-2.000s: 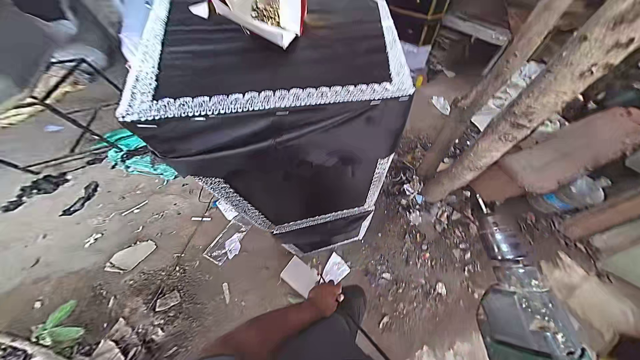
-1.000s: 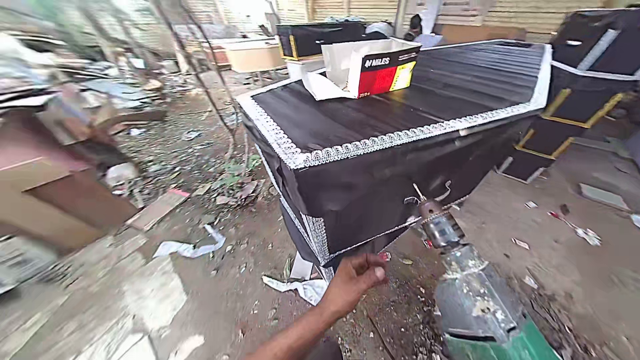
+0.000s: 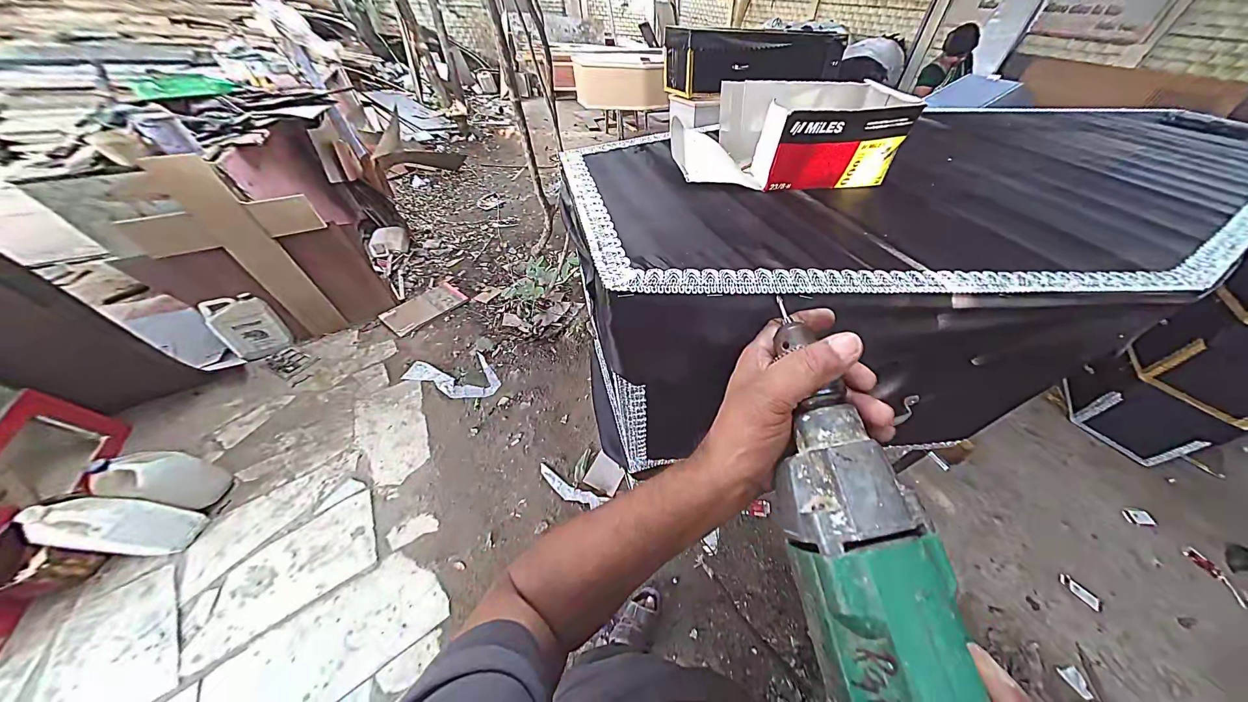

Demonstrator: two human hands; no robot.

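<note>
My left hand (image 3: 795, 390) is wrapped around the chuck of a green and grey power drill (image 3: 873, 575). The thin bit points at the side of a black-covered coffin (image 3: 702, 370), just below the white lace-like trim of its lid; whether the tip touches cannot be told. Only a small part of my right hand (image 3: 993, 675) shows at the bottom, against the rear of the drill; its grip is hidden. On the lid stands an open Miles cardboard box (image 3: 829, 141). A small metal hook (image 3: 907, 409) sticks out of the coffin's side, right of the chuck.
Stone paving (image 3: 292, 585) and plastic jugs (image 3: 161, 480) are at the left, near a heap of boards (image 3: 244, 224). Thin tree trunks (image 3: 526, 117) rise beside the coffin. Another black coffin (image 3: 751, 58) and a person (image 3: 955, 58) are farther back. Black boxes with yellow trim (image 3: 1170, 380) stand at right.
The view has swung up and around from the ground. My left hand, apart from the drill one second ago, now holds its chuck. The drill bit has come to the coffin's upper side edge.
</note>
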